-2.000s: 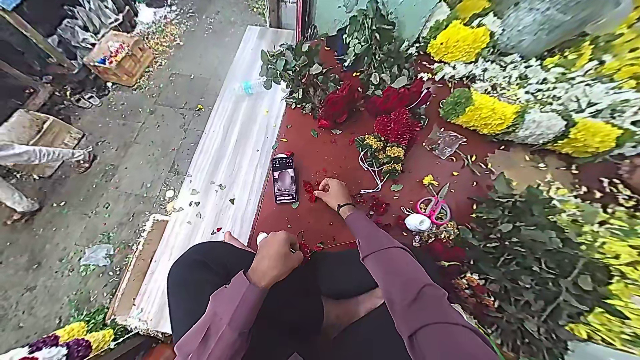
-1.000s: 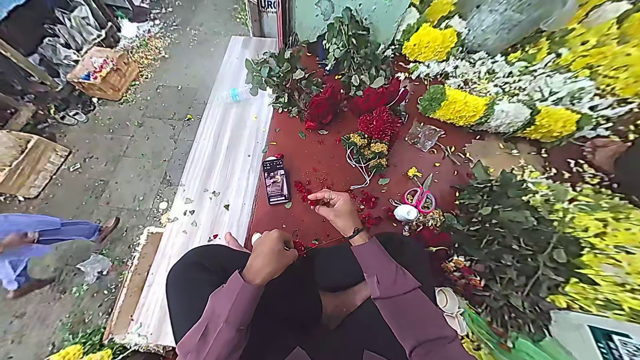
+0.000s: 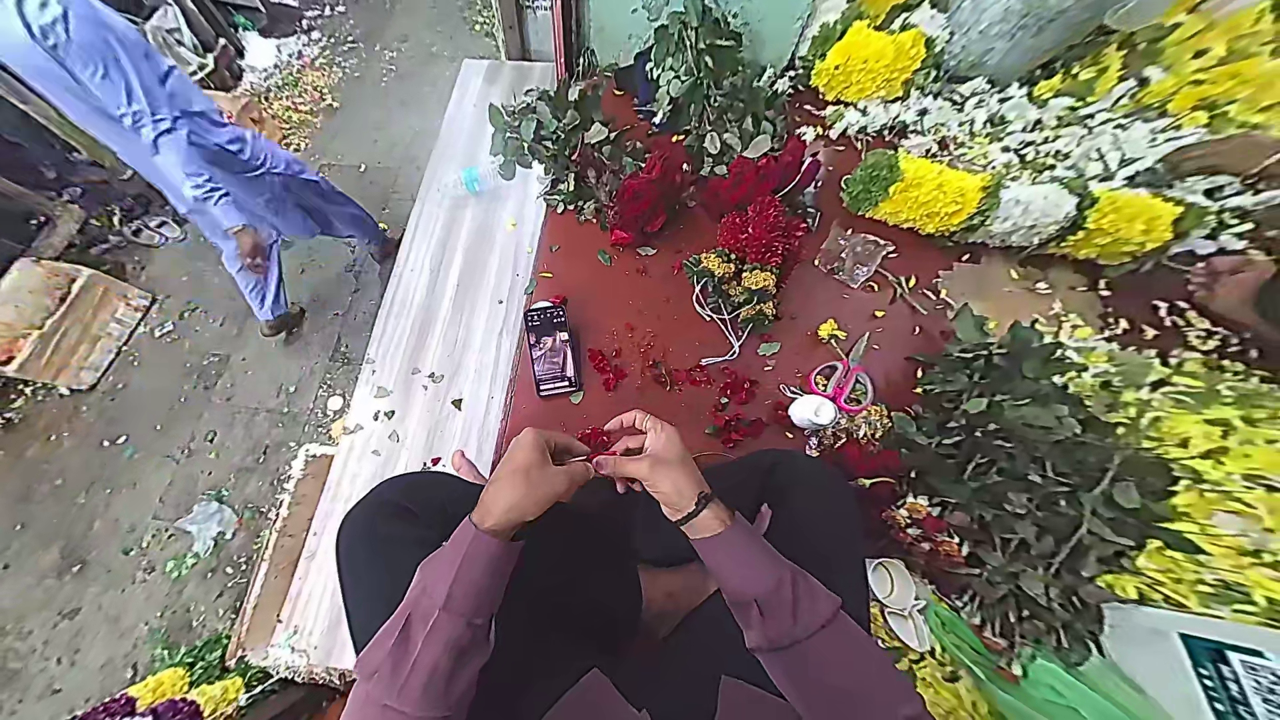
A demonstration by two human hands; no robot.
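Note:
Above my lap, both hands meet at a small cluster of red flowers. My left hand pinches it from the left, and my right hand, with a dark bracelet at the wrist, pinches it from the right. Loose red petals lie on the red surface beyond them. A smartphone with a lit screen rests near its left edge. A white thread spool sits beside pink-handled scissors. Farther off is a bunch of yellow and red flowers with white string.
Red roses with leafy stems lie at the back. Yellow and white garlands fill the upper right; a leafy green heap is at my right. A white board borders the left. A person in blue clothes stands on the pavement beyond.
My right hand has moved from the loose petals to my left hand, and both are now at the red flowers. The person in blue has come farther into view at the left.

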